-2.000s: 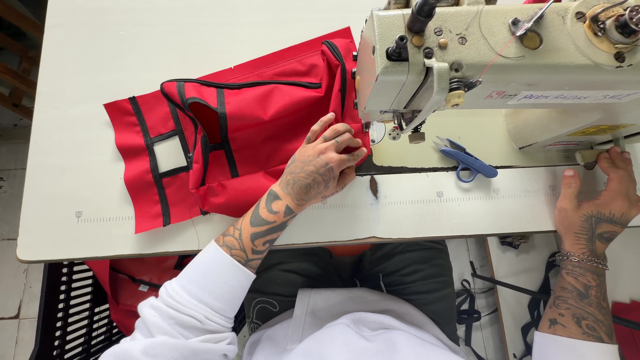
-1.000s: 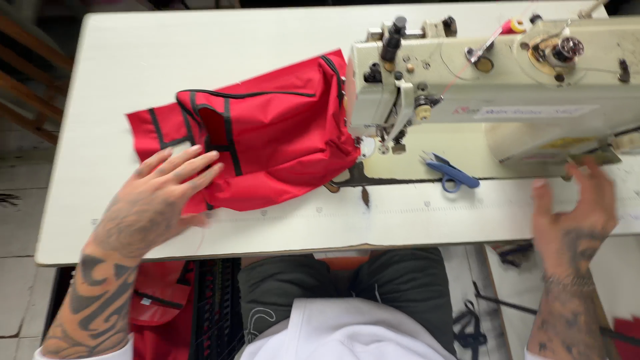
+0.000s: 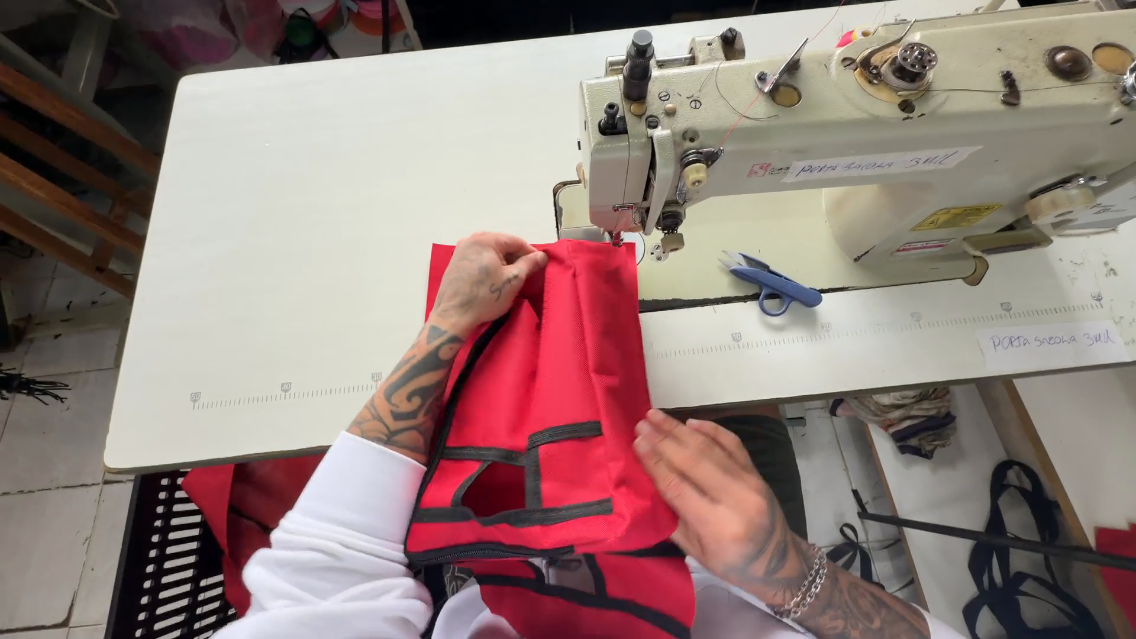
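Observation:
A red fabric piece with black binding and a zipper (image 3: 577,355) hangs over the table's front edge, its top end by the presser foot of the sewing machine (image 3: 763,133). My left hand (image 3: 488,275) pinches the fabric near that top end, left of the needle area. My right hand (image 3: 710,488) lies against the fabric's right side below the table edge, fingers extended; whether it grips any cloth is unclear. Blue thread snips (image 3: 774,286) rest on the machine bed, right of the needle.
The white table (image 3: 311,222) has a printed ruler along its front. A black plastic crate (image 3: 169,550) with red fabric stands below at left. Black straps (image 3: 1021,541) lie low at right. A wooden chair frame (image 3: 71,169) stands at far left.
The red piece, earlier lying lengthwise on the table, is turned with its lower part over the front edge. My right hand has come from the machine's right side to the fabric; my left is near the needle.

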